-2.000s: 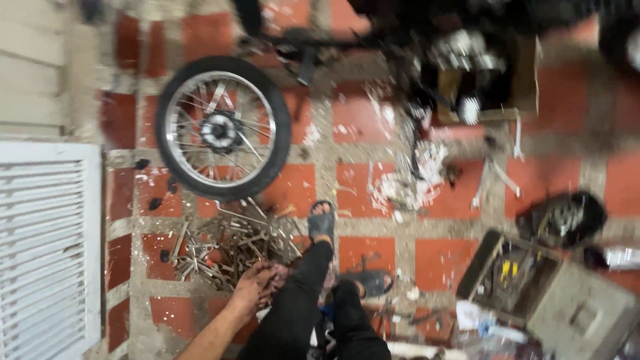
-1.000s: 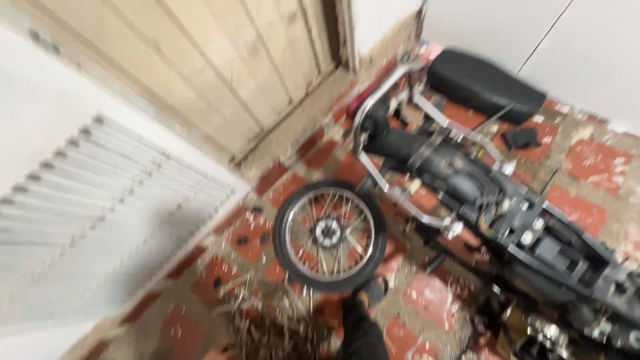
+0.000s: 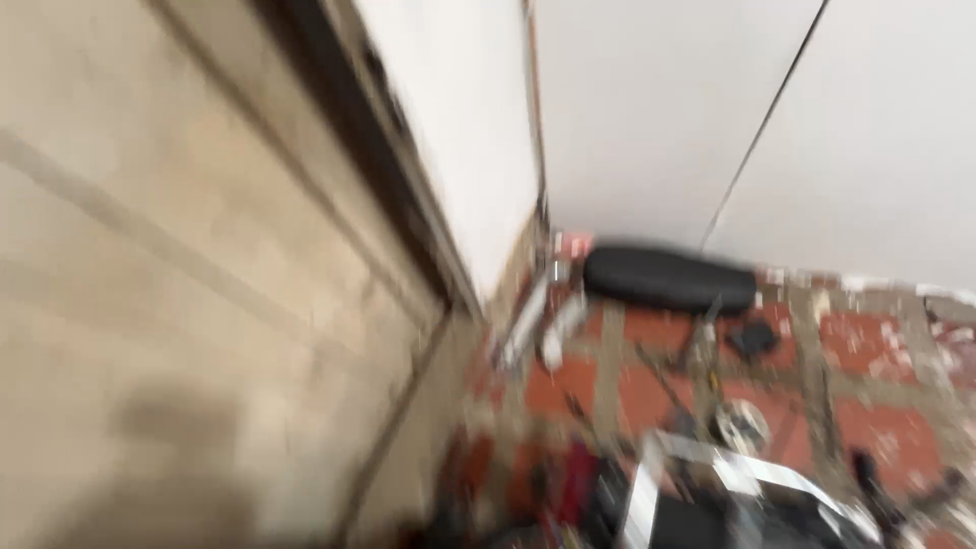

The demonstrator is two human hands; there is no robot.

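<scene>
Neither of my hands is in the head view. A long black motorcycle seat (image 3: 669, 279) lies on the red tiled floor against the white wall. At the bottom, the rear part of a partly dismantled motorcycle shows, blurred, with its silver metal rear rail (image 3: 778, 473). Between the seat and the motorcycle lies a round metal part (image 3: 741, 427). A small black part (image 3: 752, 338) rests just below the seat. Two silver tubular parts (image 3: 530, 316) are left of the seat, near the corner.
A wooden door (image 3: 229, 229) fills the left side, with a shadow on its lower part. White walls (image 3: 648, 114) meet in a corner behind the seat. Red tiles with wide cement joints (image 3: 656, 396) cover the floor, and flaked white bits lie along the wall.
The view has swung up toward the door and the wall corner. The spoked wheel and my leg have left it, as has the hand seen two seconds ago near the pile of thin pieces.
</scene>
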